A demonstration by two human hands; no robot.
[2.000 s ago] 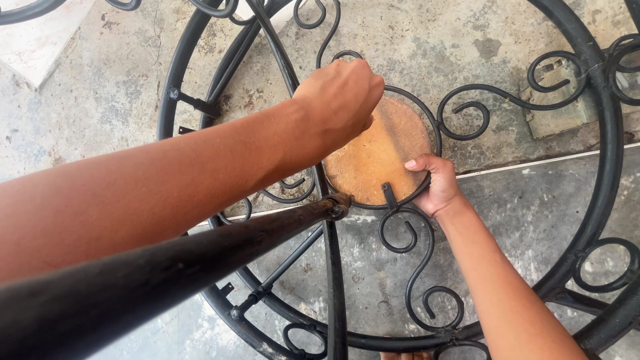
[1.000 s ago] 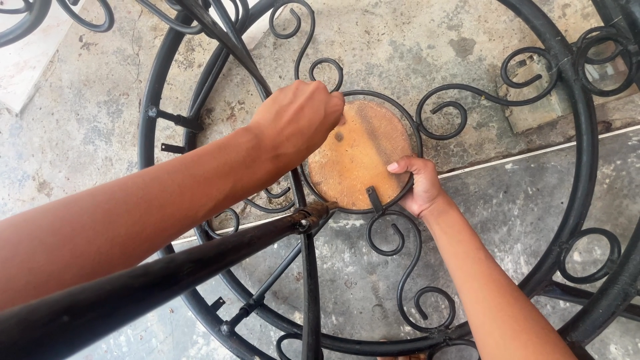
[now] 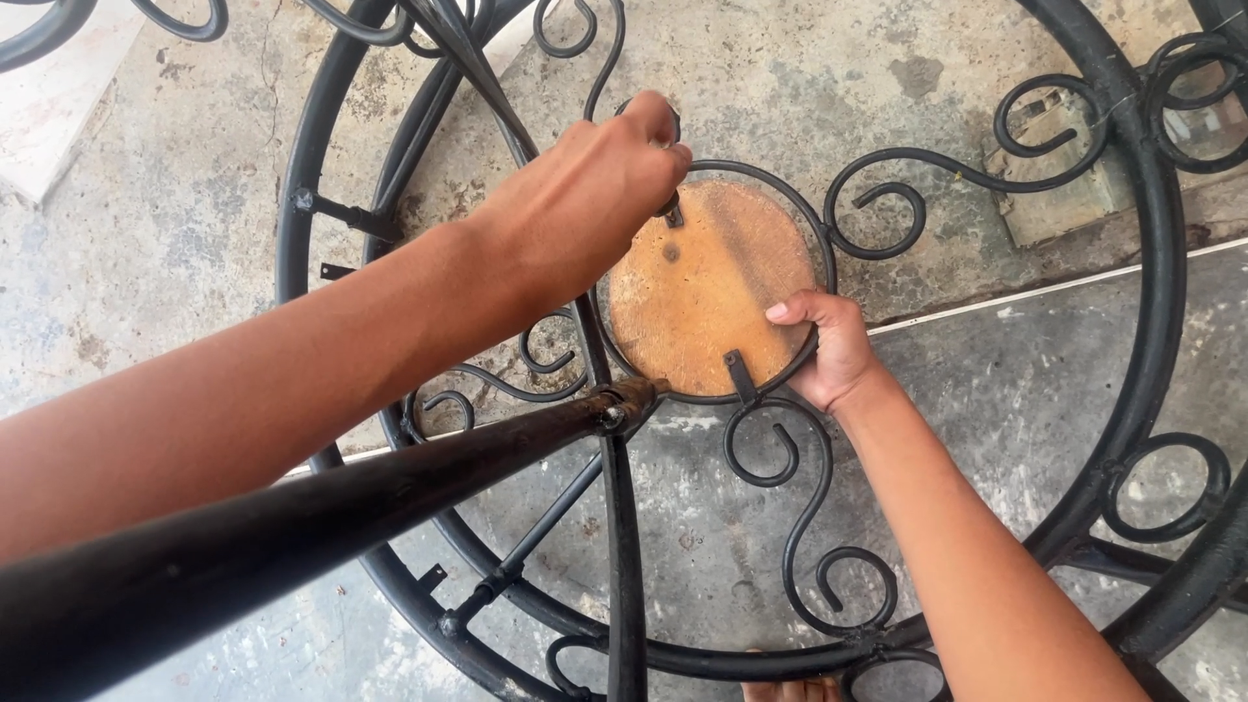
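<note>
A round wooden disc (image 3: 721,292) lies inside the small central ring (image 3: 827,229) of a black scrolled metal frame. My left hand (image 3: 609,190) is closed on a dark tool (image 3: 671,203), mostly hidden in the fist, at the disc's upper left edge. Beside the tool, a small metal tab (image 3: 674,219) rests on the wood. My right hand (image 3: 829,346) grips the disc and ring at the lower right, thumb on the wood and fingers underneath. Another metal tab (image 3: 741,375) overlaps the disc's lower edge.
A thick black metal tube (image 3: 341,507) crosses the lower left, close to the camera. Large round metal hoops (image 3: 1155,292) and scrolls (image 3: 809,546) surround the disc. Below is a worn concrete floor (image 3: 721,517). Toes (image 3: 790,690) show at the bottom edge.
My left fist has turned at the disc's upper edge, and parts of the dark tool and the upper tab now show. My right hand keeps its hold on the disc's edge.
</note>
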